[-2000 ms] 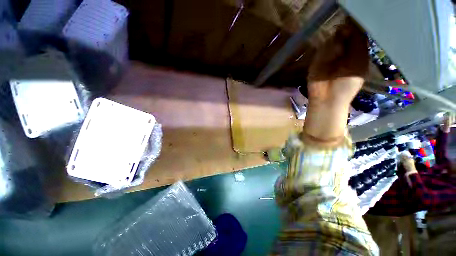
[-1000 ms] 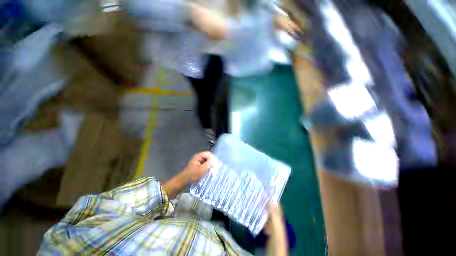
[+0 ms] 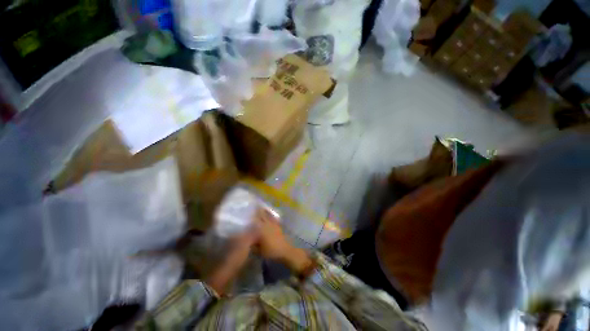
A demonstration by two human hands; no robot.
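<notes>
A whitish, partly clear bundle (image 3: 237,210), blurred, looks like the air-column bag folded or bunched small. It is at my hands, low in the middle of the view. My left hand (image 3: 235,253) is blurred and closes on its lower side. My right hand (image 3: 274,238) is beside it, touching the bundle's right side, fingers bent. The hands are close together; the fingertips are hard to make out.
A closed brown carton (image 3: 279,106) with dark print stands ahead. An off-white woven sack (image 3: 333,52) stands behind it. Clear film (image 3: 113,220) lies left. A rust-brown surface (image 3: 417,226) and a blurred grey shape are right. Stacked cartons (image 3: 475,48) stand far right.
The view has swung from the green bench to the floor cartons and sack. The ribbed bag, spread flat between both hands before, now shows as a small bundle, with the hands closer together.
</notes>
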